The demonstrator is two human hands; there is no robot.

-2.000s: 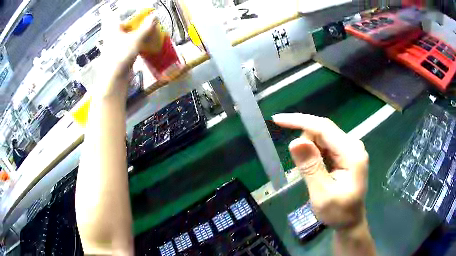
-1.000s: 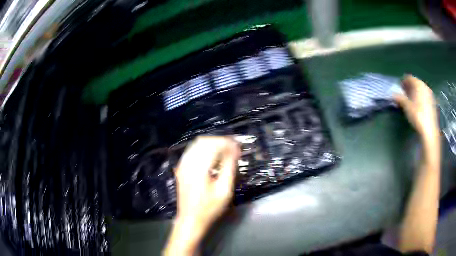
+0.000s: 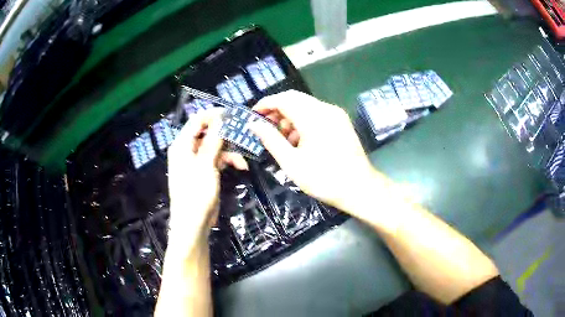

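Observation:
My left hand (image 3: pixel 195 167) and my right hand (image 3: pixel 316 145) meet over the black blister tray (image 3: pixel 105 198). My right hand grips a patterned blue-white insert (image 3: pixel 241 129) by its right end. My left hand holds a clear housing with dark edges (image 3: pixel 201 94), which overlaps the insert; how far the two are joined I cannot tell. Several patterned pieces (image 3: pixel 266 72) lie in the tray's upper row. Clear, shiny pieces (image 3: pixel 251 226) lie in its lower pockets. A loose pile of inserts (image 3: pixel 381 111) lies on the green bench right of the tray.
Tall stacked black trays (image 3: pixel 31 235) stand at the left. Clear blister trays (image 3: pixel 526 99) lie at the far right. A white metal post (image 3: pixel 329 25) rises behind the bench by a pale edge strip. A red tray (image 3: pixel 551 15) shows at the upper right corner.
My right hand has moved left from the insert pile with an insert. My left hand, earlier low over the tray, is now higher, and both hands are together. The insert pile is more spread out.

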